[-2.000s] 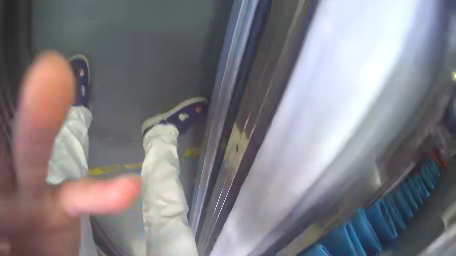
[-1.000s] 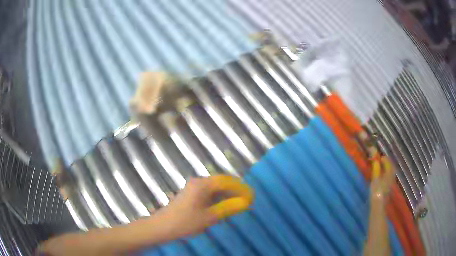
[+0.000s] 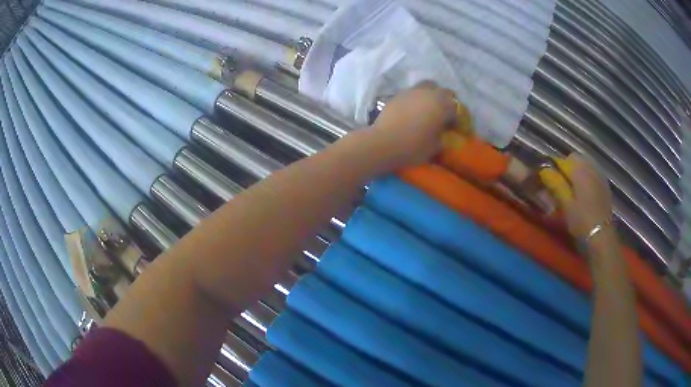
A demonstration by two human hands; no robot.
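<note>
Two bright orange cloth ridges (image 3: 500, 215) lie on metal rods beside wide blue cloth ridges (image 3: 454, 264). My left hand (image 3: 420, 121), with yellow finger covers, grips the upper end of an orange ridge; its fingertips are partly hidden. My right hand (image 3: 587, 193), also with yellow finger covers, holds a small metal clip (image 3: 542, 181) at the side of the orange cloth. Crumpled white loose cloth (image 3: 386, 60) lies on the rods just beyond my left hand.
Pale blue cloth ridges (image 3: 83, 128) cover the rods at left, with clips and tan pads (image 3: 79, 261) near their edge. Bare chrome rods (image 3: 250, 143) run under my left forearm. White ridged cloth (image 3: 492, 60) lies at the top, with more bare rods (image 3: 614, 113) at right.
One second ago my left hand was over the blue cloth's edge; it has moved to the orange end. My right hand remains by the orange cloth. The view is closer and turned.
</note>
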